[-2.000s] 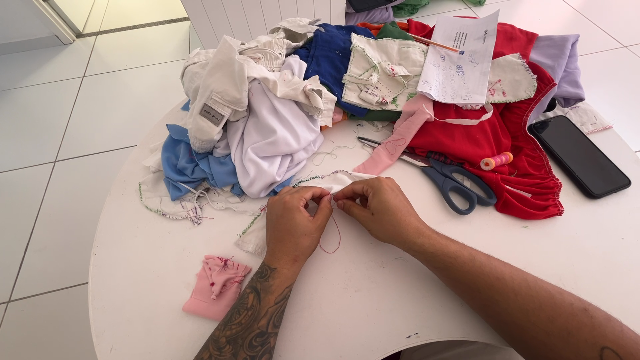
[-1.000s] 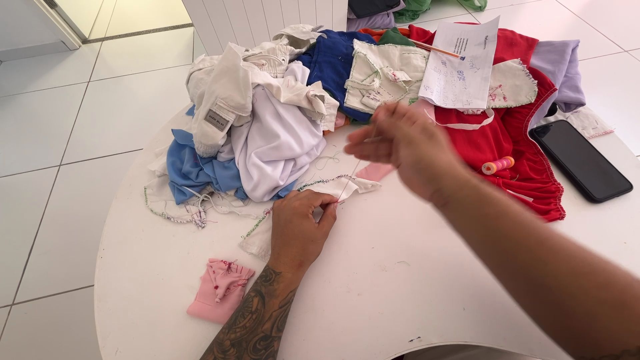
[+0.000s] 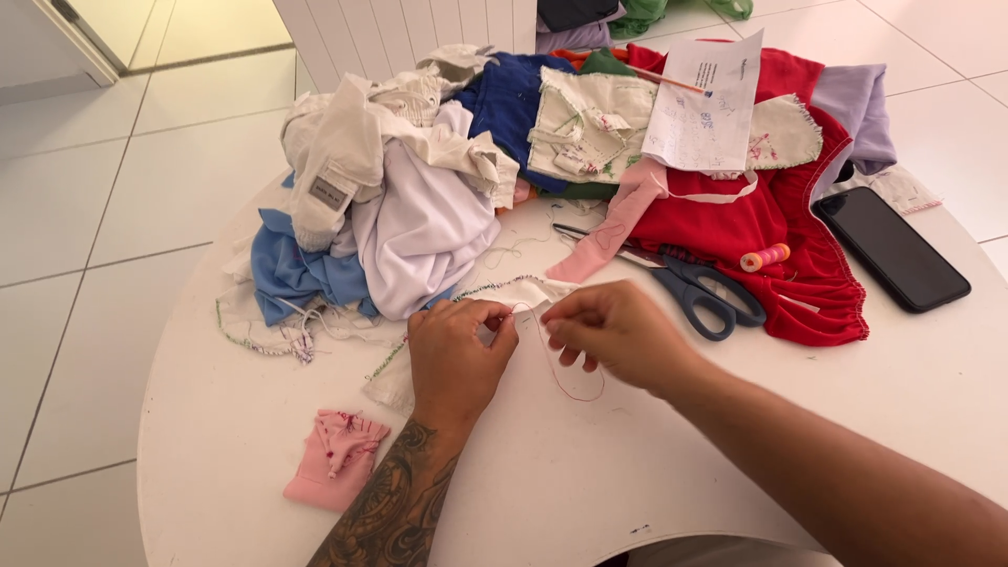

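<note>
Between thumb and forefinger, my left hand (image 3: 463, 354) pinches a white cloth (image 3: 524, 293) with dark stitching along its edge. Close by on the right, my right hand (image 3: 618, 335) has its fingertips drawn together beside the cloth; a needle is too small to make out. A thin red thread (image 3: 561, 386) runs from the cloth and hangs in a loop between and below the hands. Blue-handled scissors (image 3: 701, 295) lie right of my right hand, blades partly under a pink fabric strip (image 3: 610, 228). A pink-and-orange thread spool (image 3: 764, 257) rests on red fabric (image 3: 819, 303).
Piled garments, white (image 3: 421, 228), light blue (image 3: 303, 272) and dark blue (image 3: 512, 98), cover the far side of the round white table (image 3: 630, 488). A sheet of paper (image 3: 697, 118) with a pencil lies on the pile. A black smartphone (image 3: 890, 248) is at right, a folded pink cloth (image 3: 335, 465) at left.
My right hand rose away from the cloth to the upper right, then came back down beside my left hand. The left hand has stayed at the cloth. The red thread hangs in a loop again.
</note>
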